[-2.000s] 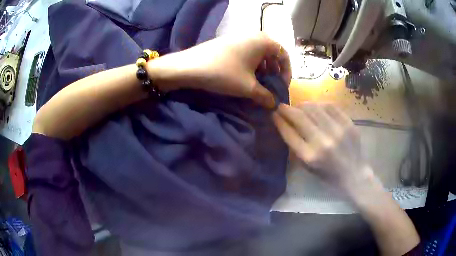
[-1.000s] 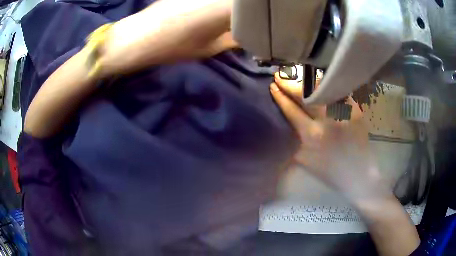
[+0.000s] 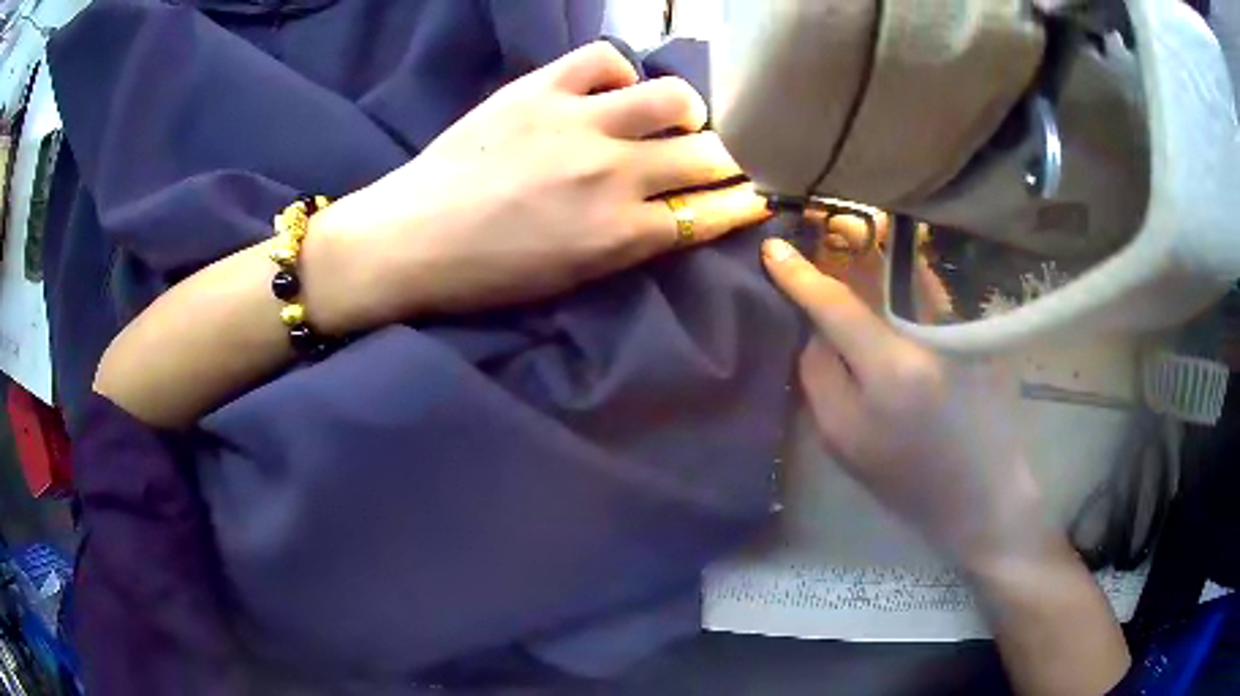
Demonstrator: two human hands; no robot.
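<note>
The dark navy-purple garment (image 3: 544,462) lies heaped over the table and lap, its right edge at the needle area. My left hand (image 3: 585,177), with a ring and a beaded bracelet, lies on the cloth with fingers curled on it, fingertips beside the presser foot (image 3: 830,208). My right hand (image 3: 898,394) has its index fingertip on the cloth edge just in front of the foot; its other fingers are partly hidden behind the machine head. The cream-white sewing machine head (image 3: 938,95) covers the upper right. The needle itself cannot be made out.
Black-handled scissors (image 3: 1126,496) lie right of my right hand. A ridged knob (image 3: 1189,388) is at the right. A printed ruler strip (image 3: 843,601) runs along the table's front edge. A red container (image 3: 41,442) and blue items (image 3: 34,571) are at the lower left, something blue at the lower right.
The view has shifted closer to the machine head. Both hands and the cloth edge have moved from the open table to the presser foot. My left hand now lies flatter on the cloth.
</note>
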